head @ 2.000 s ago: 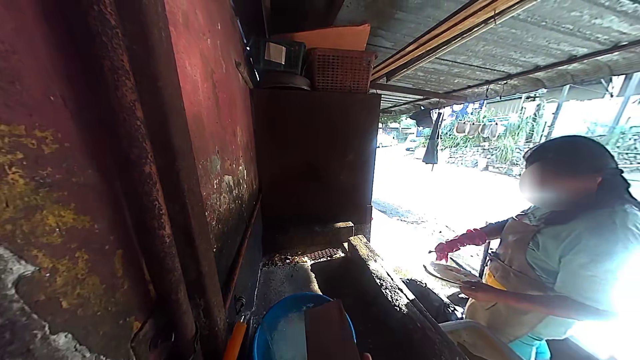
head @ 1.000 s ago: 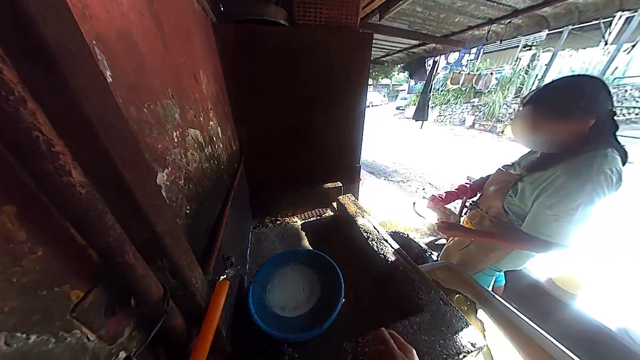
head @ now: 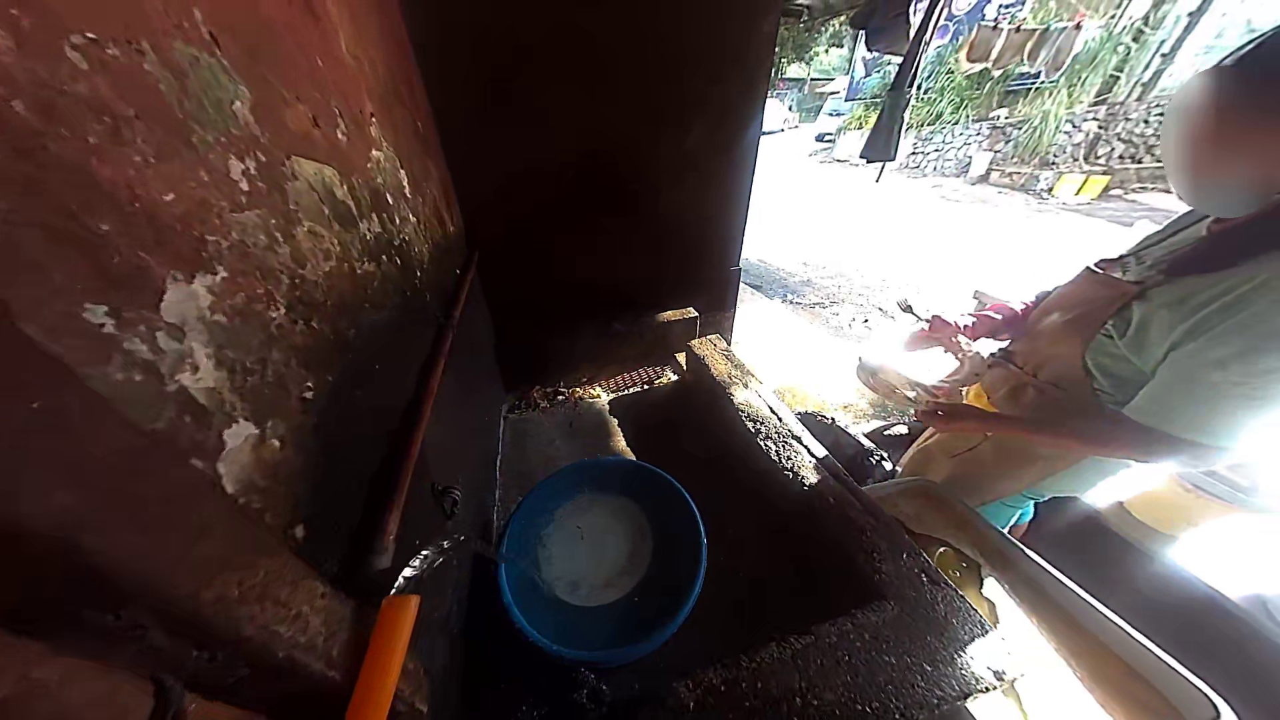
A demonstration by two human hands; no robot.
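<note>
Neither of my hands shows in the head view now. A round blue plastic basin [head: 690, 560] with whitish, cloudy liquid in it stands on the dark, wet concrete floor of a low wash area. At its left, the end of an orange pipe [head: 385, 655] points toward the basin, and water runs from its mouth. What my hands hold or touch is hidden from this view.
A co-worker in an apron [head: 1050, 380] stands at the right, a pinkish-red glove on one hand, holding a dish and a fork. A pale tub [head: 1040, 570] stands beside the rough concrete curb [head: 770, 430]. A peeling red wall [head: 250, 250] rises at the left.
The brown flat object over the basin two seconds ago is gone from view. A hand of mine, at the bottom edge one second ago, has left the view. The view has tilted down.
</note>
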